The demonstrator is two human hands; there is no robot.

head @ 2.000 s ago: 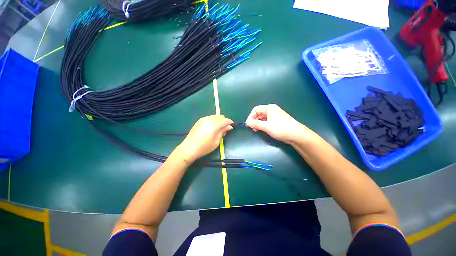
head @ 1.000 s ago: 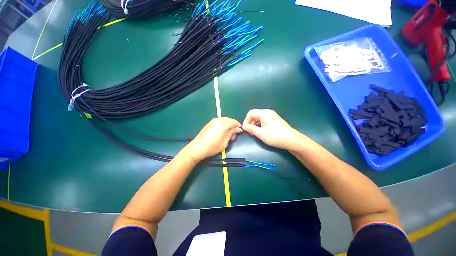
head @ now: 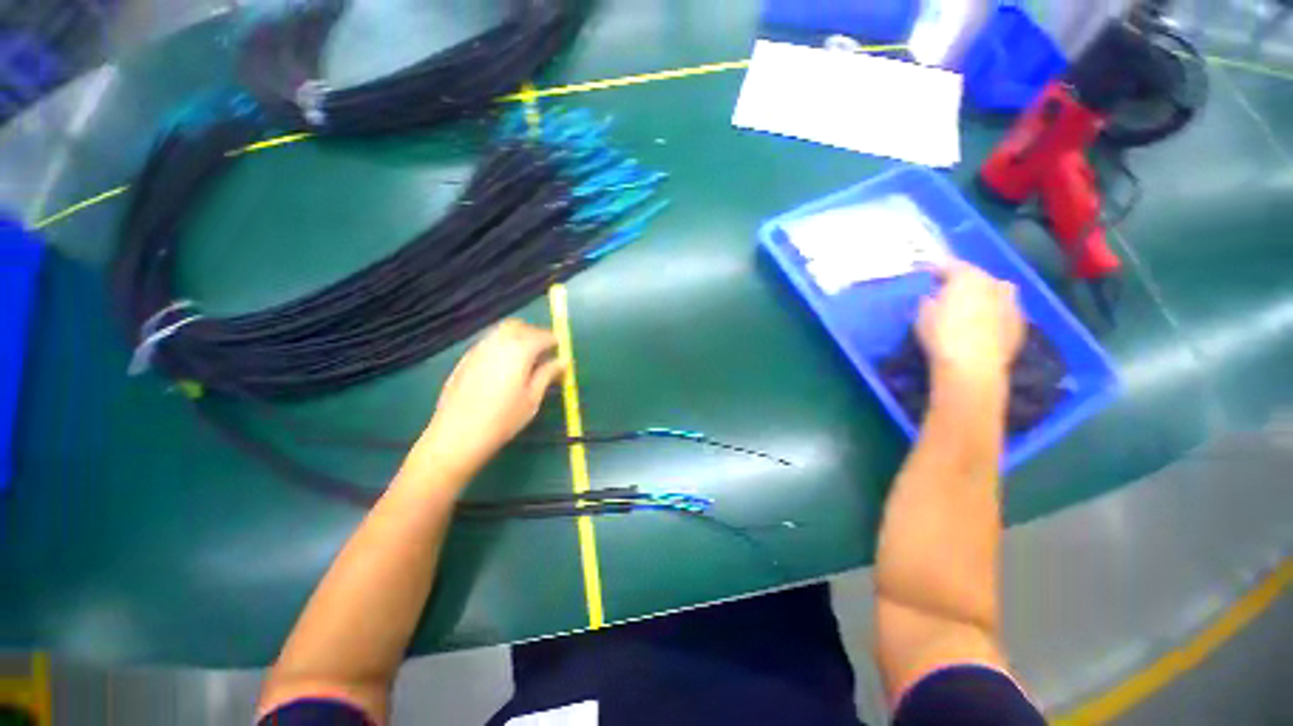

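Observation:
My left hand [head: 499,386] is over the bench left of the yellow line, fingers curled; whether it holds anything is unclear. A black cable with a blue tip [head: 672,434] lies just below and right of it. More black cables with blue tips [head: 678,501] and black sleeves [head: 613,498] lie nearer the bench edge. My right hand [head: 970,315] is in the blue tray [head: 807,302], over the heap of black sleeves [head: 1034,375], beside the bag of small white parts [head: 862,243]; its fingertips are blurred.
A thick tied bundle of black cables [head: 340,315] curves at left, with a second bundle [head: 440,74] beyond. A white paper [head: 848,104] lies behind the tray. A red heat gun [head: 1051,170] lies at right. A blue bin [head: 17,341] stands at the left edge.
My right hand has moved right, from beside my left hand into the tray. My left hand has shifted left, and a blue-tipped cable now shows on the bench. The camera view has shifted.

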